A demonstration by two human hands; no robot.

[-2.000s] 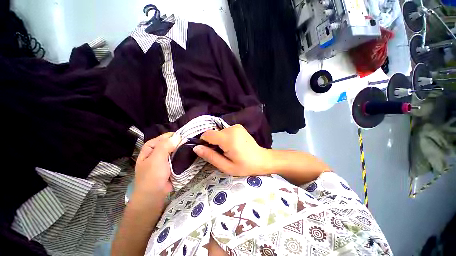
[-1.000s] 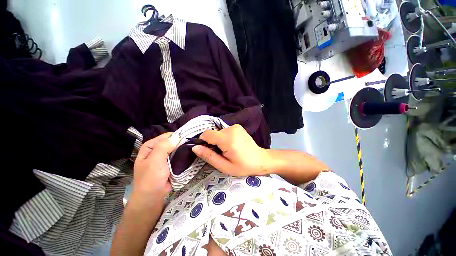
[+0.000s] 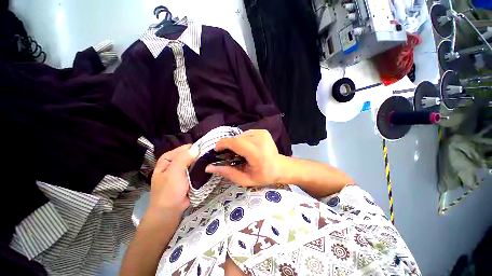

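Note:
A striped band [image 3: 217, 135], pale with thin dark lines, forms an open loop above the lap. My left hand [image 3: 171, 175] pinches the left edge of the loop between thumb and fingers. My right hand [image 3: 249, 159] is at the right side of the loop, fingers curled around a small dark pointed tool [image 3: 227, 157], likely thread snips, mostly hidden in the hand. The plum top [image 3: 216, 70] lies beyond the hands, with a striped collar [image 3: 191, 35] and a striped placket [image 3: 184, 91].
A heap of matching dark tops [image 3: 54, 118] lies at left with striped hems. A black garment [image 3: 288, 70] lies right of the top. Further right are a grey-white sewing machine [image 3: 356, 32], a red bag [image 3: 396, 62] and a dark thread cone [image 3: 412, 117]. A black hanger [image 3: 163, 16] is above the collar.
My right hand has shifted and its fingers have spread a little, showing more of the dark tool. The loop and my left hand have moved slightly right.

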